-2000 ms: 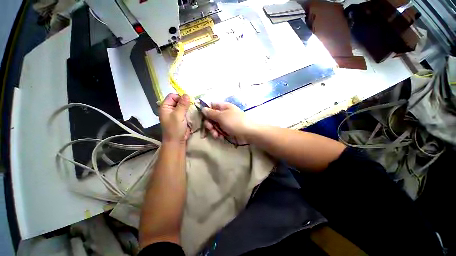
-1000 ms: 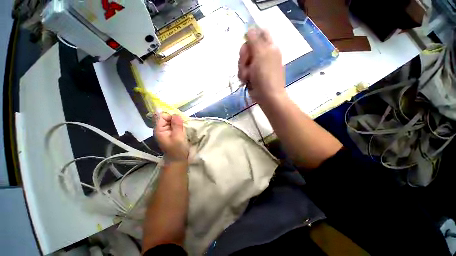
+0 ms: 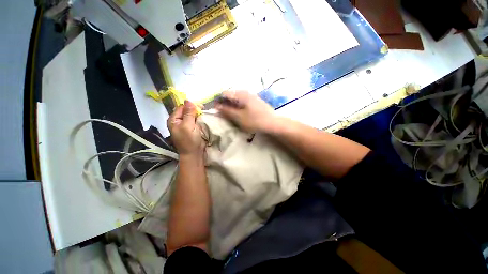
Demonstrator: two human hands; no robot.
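A beige fabric piece [image 3: 241, 171] lies over my lap and the table edge, with long beige straps [image 3: 126, 155] looping out to its left. My left hand [image 3: 185, 128] pinches the fabric's upper corner together with a crumpled bright yellow strip [image 3: 170, 96] that sticks up and left. My right hand [image 3: 242, 109] is just right of it, by the fabric's top edge, fingers curled round a small dark tool [image 3: 227, 100], likely thread snips, mostly hidden in the fist.
A white sewing machine head [image 3: 152, 24] stands at upper left, beside a yellow-edged clamp frame [image 3: 211, 27] and a bright white sheet. Brown pieces [image 3: 382, 18] lie at upper right. Tangled beige straps [image 3: 428, 144] hang at right; beige fabric [image 3: 112, 254] lies lower left.
My right hand reached away up over the white sheet and has come back beside my left hand. The yellow strip, earlier stretched up toward the machine head, is now bunched above my left hand.
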